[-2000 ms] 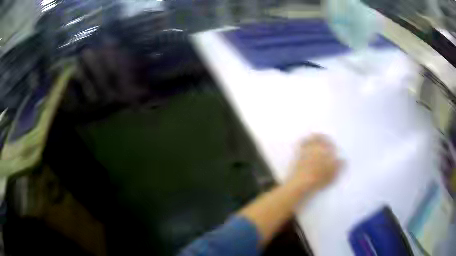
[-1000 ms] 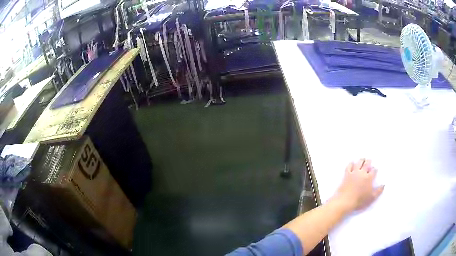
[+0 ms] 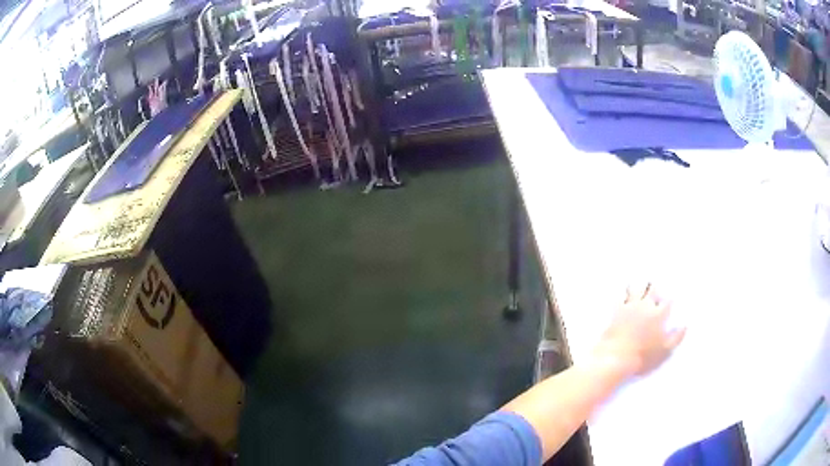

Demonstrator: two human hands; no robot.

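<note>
My left hand (image 3: 643, 335) rests palm down on the white table (image 3: 601, 227), a little in from its left edge. Its fingers are somewhat apart, and nothing shows in it. The blue sleeve and forearm come in from the bottom middle. My right hand is not in view. A dark blue flat item (image 3: 714, 451) lies near my forearm, cut off by the bottom edge. A pale item with a light-blue band (image 3: 805, 435), possibly the notebook, is cut off at the lower right.
Navy fabric pieces (image 3: 637, 102) lie at the table's far end, with a dark strip (image 3: 653, 156) before them. A small fan (image 3: 748, 86) stands at far right. Left are a carton (image 3: 187, 350) and a board with dark cloth (image 3: 100, 223). Green floor (image 3: 382, 264) lies between; hanging strips are behind.
The view has swung left from the blurred first frame, bringing the carton and board into sight. Since one second ago it has shifted only slightly. My left hand stays on the table.
</note>
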